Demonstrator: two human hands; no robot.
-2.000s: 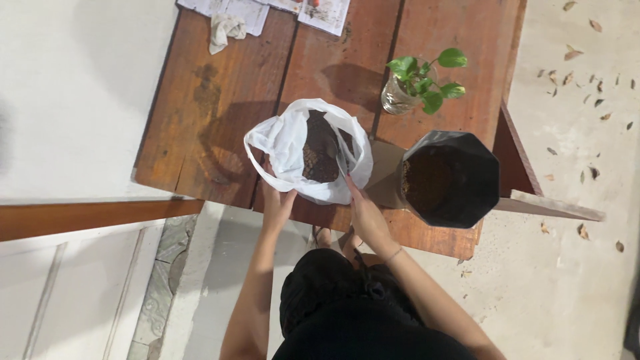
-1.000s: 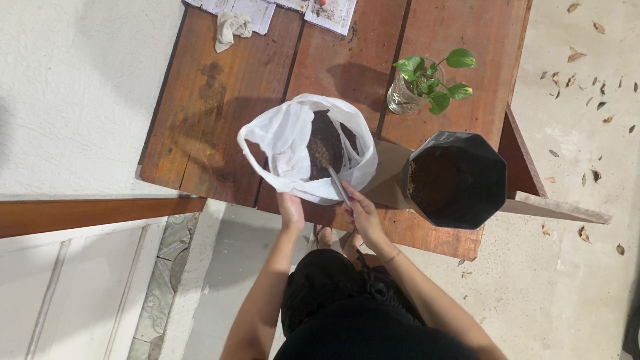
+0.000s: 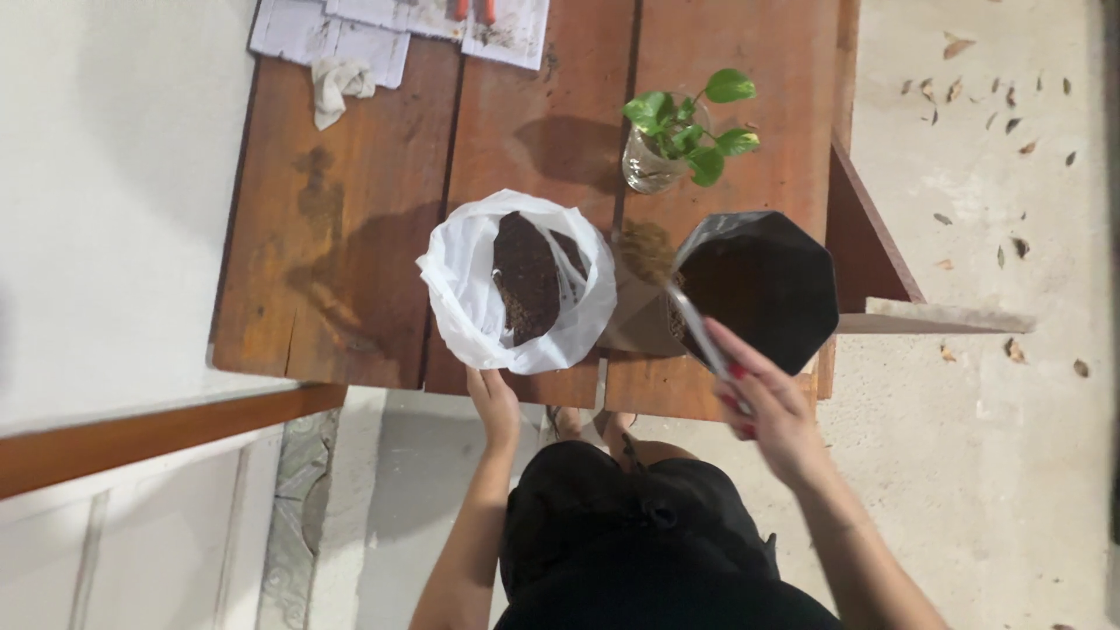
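My right hand (image 3: 764,391) grips the handle of a metal spoon or small trowel (image 3: 700,328), its head blurred and loaded with brown soil mix (image 3: 647,249). The load is at the left rim of a black faceted pot (image 3: 787,289), which has brown material inside. Left of the pot, a white plastic bag (image 3: 459,302) stands with its mouth spread, holding dark soil (image 3: 528,271) and lighter grains. My left hand (image 3: 494,404) is at the bag's near side, its fingers hidden beneath the bag, so its grip is unclear. Beyond the pot, a leafy green cutting stands in a clear glass (image 3: 649,166).
On the wooden table (image 3: 367,175) lie a crumpled whitish cloth (image 3: 339,86) and soiled paper sheets (image 3: 516,39) with red-orange tool handles (image 3: 475,10) at the far edge. A board (image 3: 941,317) juts out at the right. Dry leaves (image 3: 958,45) dot the floor.
My right hand has moved right with the tool, out of the bag and over to the black pot. The tool now carries soil mix. My left hand remains at the bag's near side.
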